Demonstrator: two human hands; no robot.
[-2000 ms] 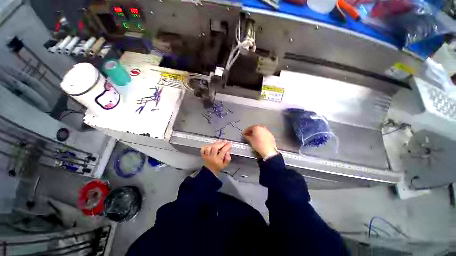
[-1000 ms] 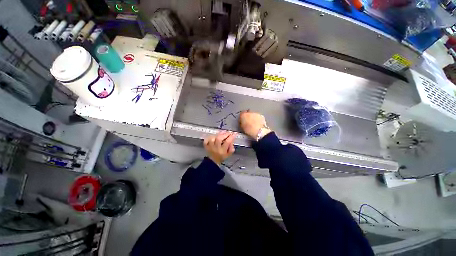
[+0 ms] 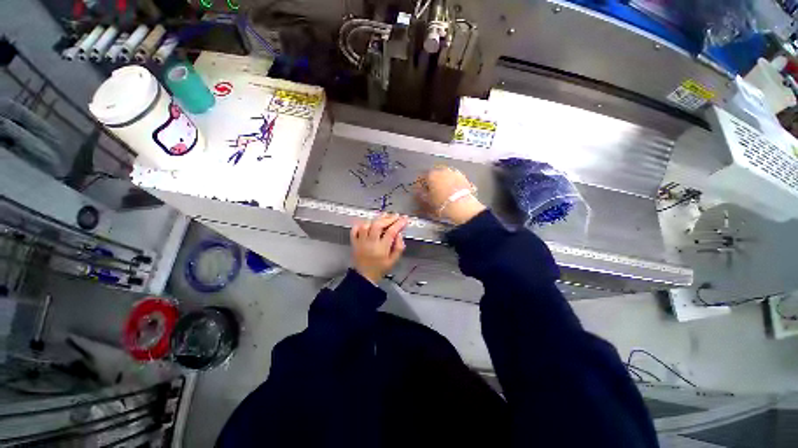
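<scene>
Short blue wires (image 3: 377, 162) lie in a loose pile in the left part of the grey metal tray (image 3: 337, 157), with a few more strewn nearer the front edge. My right hand (image 3: 444, 190) is over the tray just right of these wires, fingers curled down; whether it holds a wire is hidden. My left hand (image 3: 378, 245) rests at the ruler scale (image 3: 328, 208) on the tray's front edge, fingers bent; its palm is hidden. A clear plastic bag (image 3: 544, 197) with many blue wires lies in the tray right of my right hand.
A white tumbler (image 3: 140, 109), a teal roll (image 3: 189, 87) and red and blue wire pieces (image 3: 254, 138) are on the white cabinet top at left. The machine head (image 3: 411, 57) stands behind the tray. Red (image 3: 150, 329) and black wire coils (image 3: 205, 338) lie on the floor.
My right hand has moved from near the front edge farther back into the tray. My left hand has stayed at the edge. The machine head parts behind the tray have shifted.
</scene>
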